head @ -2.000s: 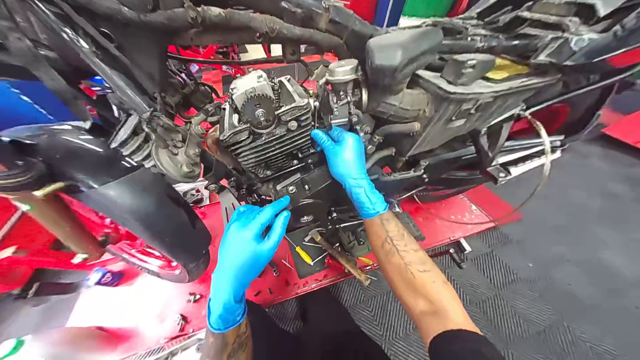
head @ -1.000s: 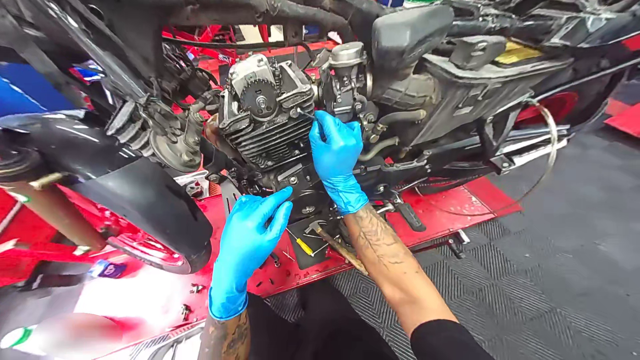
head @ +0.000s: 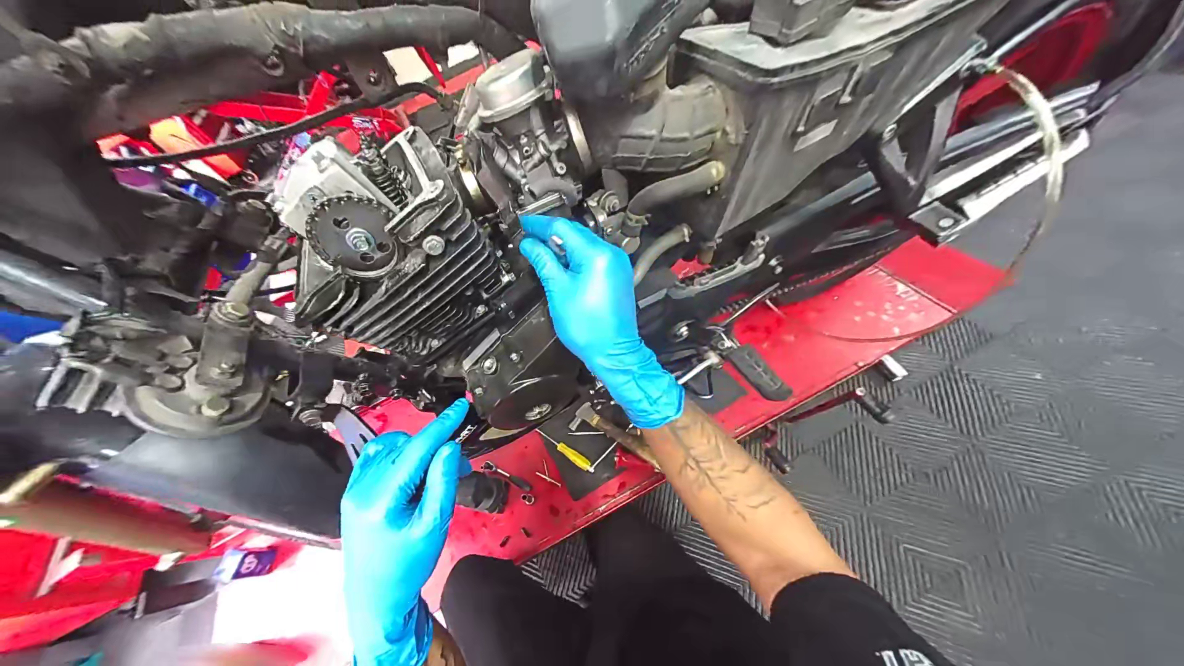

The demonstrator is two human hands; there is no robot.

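In blue gloves, both my hands are at a motorcycle engine. My right hand has its thumb and index finger near each other beside the cylinder's cooling fins, just below the carburetor; whether they pinch something small is unclear. My left hand is lower, index finger extended to the lower edge of the black engine side cover, with nothing visible in it. Above the fins, the cylinder head shows its toothed cam sprocket and a valve spring.
A red lift platform runs under the motorcycle, bearing a yellow-handled screwdriver, a hammer and loose small parts. A black footpeg stands out over its edge. The front wheel's fender is at left, the airbox at upper right.
My right hand has moved away from the cylinder fins toward the area under the carburetor. My left index finger stays near the side cover. The view is closer to the engine.
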